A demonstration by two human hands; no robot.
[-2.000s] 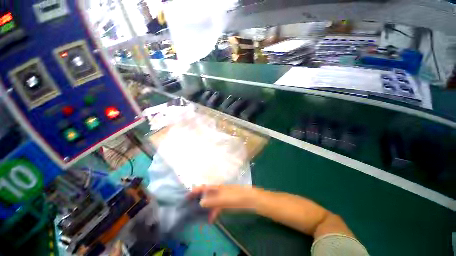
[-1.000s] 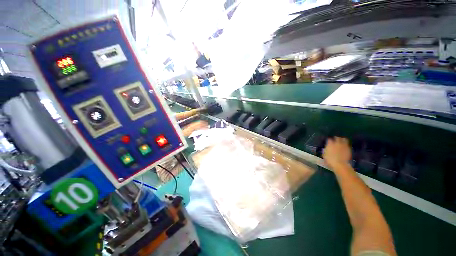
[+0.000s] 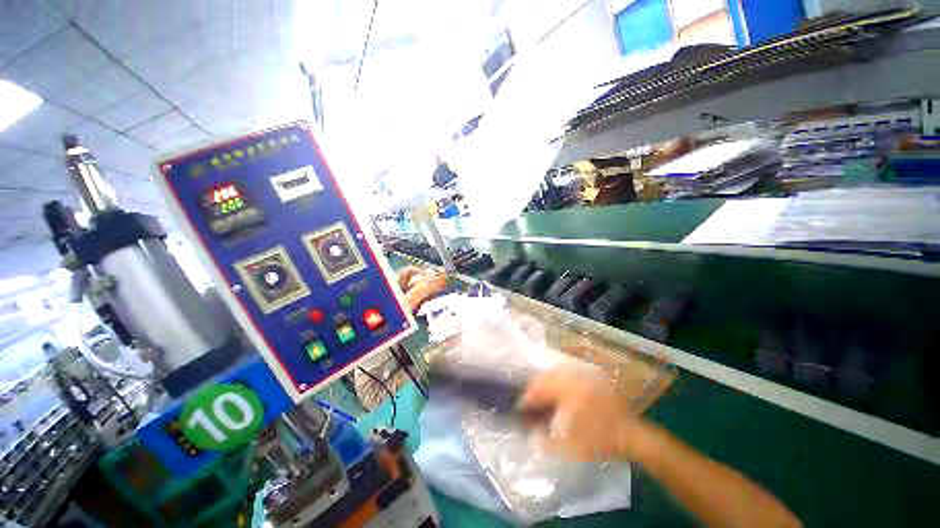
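My right hand (image 3: 577, 407) reaches in from the lower right, blurred by motion. It holds a dark, flat, phone-like housing (image 3: 476, 384) by its right end, above the shiny clear plastic (image 3: 515, 469). My left hand is not in view. More dark housings (image 3: 567, 291) stand in a spaced row on the green conveyor belt. The orange-brown fixture (image 3: 356, 505) of the press is at the bottom, cut off by the edge.
The blue control box (image 3: 299, 263) with lit switches and the press's silver cylinder (image 3: 170, 299) stand at left. A brown board (image 3: 639, 371) lies under the plastic. Another person's hand (image 3: 420, 287) is beyond the control box. White sheets (image 3: 814, 219) lie across the belt.
My right hand has moved from the belt row back left over the plastic, with a dark housing now in it. The view has shifted, showing more of the press at left.
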